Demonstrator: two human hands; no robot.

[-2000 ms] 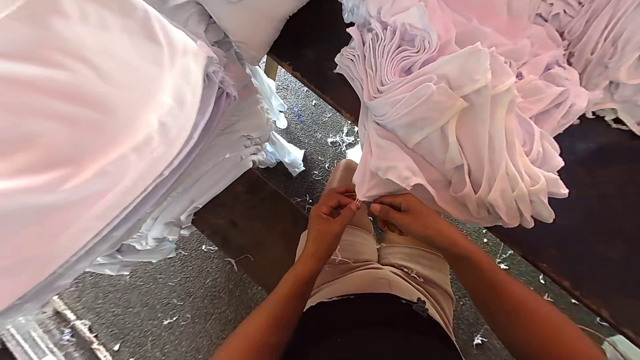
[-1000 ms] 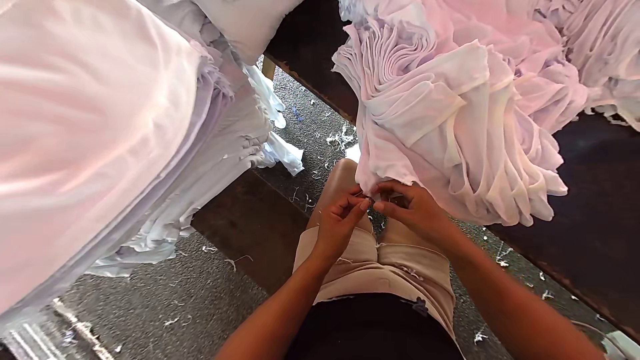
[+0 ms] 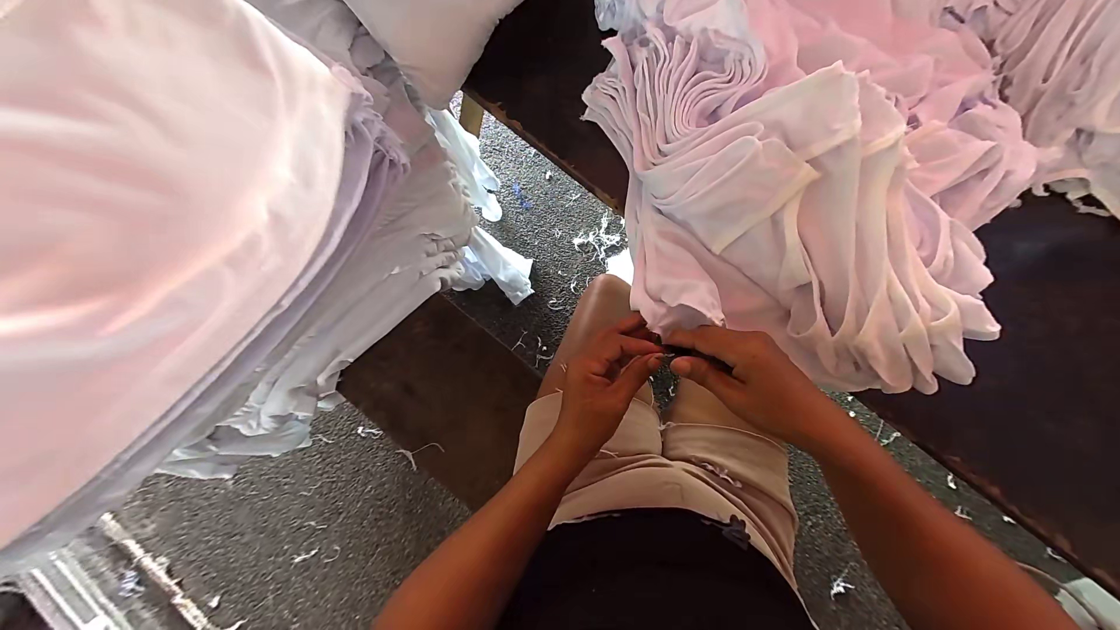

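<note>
A thick stack of pale pink fabric pieces lies folded on a dark tabletop, its near corner hanging over the edge. Just below that corner my left hand has thumb and fingertips pinched close together, near what looks like a bit of thread. My right hand is beside it, its fingers at the fabric's lower edge and its thumb underneath. The fingertips of both hands nearly meet. What the right fingers grip is too small and shadowed to make out.
A large pile of pink and white fabric stands at the left, partly over a dark wooden bench. The dark tabletop extends to the right. Thread scraps litter the grey floor. My legs are between bench and table.
The hands stay together at the stack's near corner, with small shifts of the fingers. The corner of the fabric has folded a little differently above them.
</note>
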